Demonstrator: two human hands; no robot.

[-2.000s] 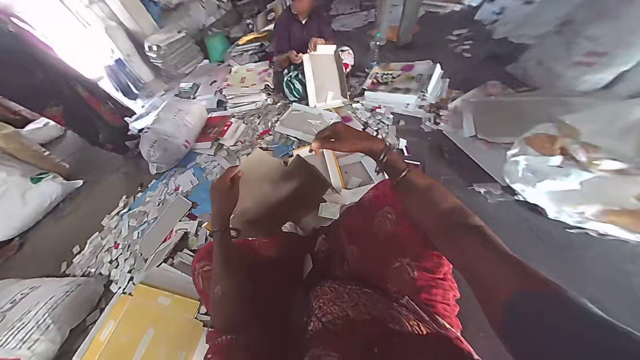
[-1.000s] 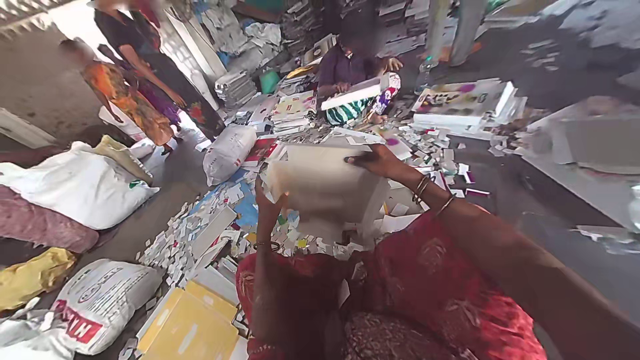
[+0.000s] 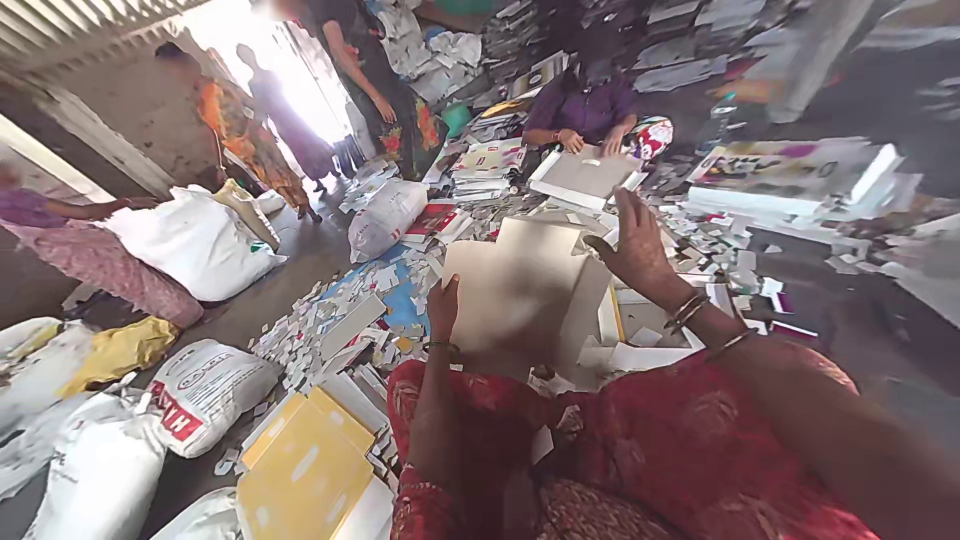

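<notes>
A flattened sheet of grey-beige cardboard (image 3: 510,300) with notched edges stands tilted above my lap. My left hand (image 3: 444,307) grips its left edge, thumb up. At its upper right corner is my right hand (image 3: 637,251), raised with the fingers spread; whether it touches the sheet is hard to tell. Beyond the sheet's right edge lies an open cardboard box (image 3: 652,330) with a yellow inner strip. Yellow cardboard sheets (image 3: 307,465) are piled at my lower left, and small cardboard scraps (image 3: 315,322) cover the floor around.
Across from me a seated person (image 3: 585,112) handles a cardboard tray (image 3: 585,176). Stacked printed cardboard (image 3: 795,176) lies at the right. White sacks (image 3: 210,390) fill the left, with a filled plastic bag (image 3: 386,221) nearer the middle. Several people stand or bend at the upper left.
My right hand, which was on the sheet's top edge, is now raised with fingers spread at its upper right. The person opposite has lowered the cardboard tray. The view has swung left.
</notes>
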